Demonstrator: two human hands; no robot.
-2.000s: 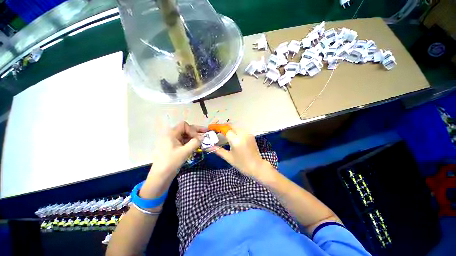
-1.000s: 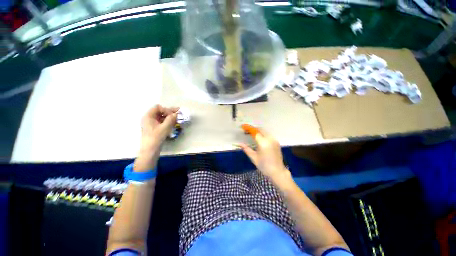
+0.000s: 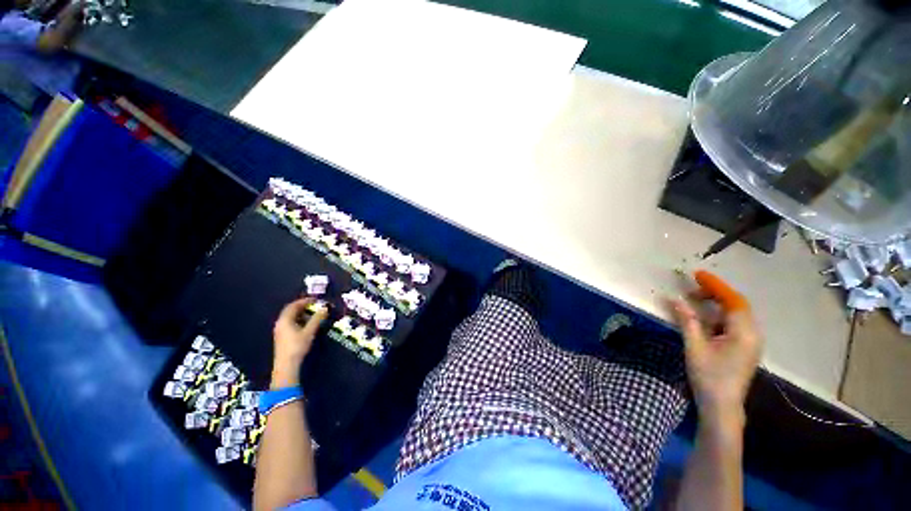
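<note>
My left hand (image 3: 298, 329) is over the black divider sheet (image 3: 238, 289) at the left, its fingers on a joined board-and-housing assembly (image 3: 317, 286) with a white top and a yellow part. Rows of assemblies (image 3: 345, 240) lie along the sheet's far edge, and a shorter row (image 3: 368, 309) lies right of my hand. My right hand (image 3: 721, 344) is above the bench's front edge, fingers curled apart, with an orange cover on a finger. No held thing shows in it.
The clear hood (image 3: 799, 130) and soldering iron (image 3: 729, 238) are at the right. White housings (image 3: 871, 279) lie beside cardboard (image 3: 884, 374). A white board (image 3: 420, 110) lies on the bench. More assemblies (image 3: 215, 399) are at lower left. Another person's arm (image 3: 55, 38) shows at upper left.
The view has turned left. My left hand has moved with the assembly from the bench to the black sheet. My right hand stays near the iron, still without a visible object.
</note>
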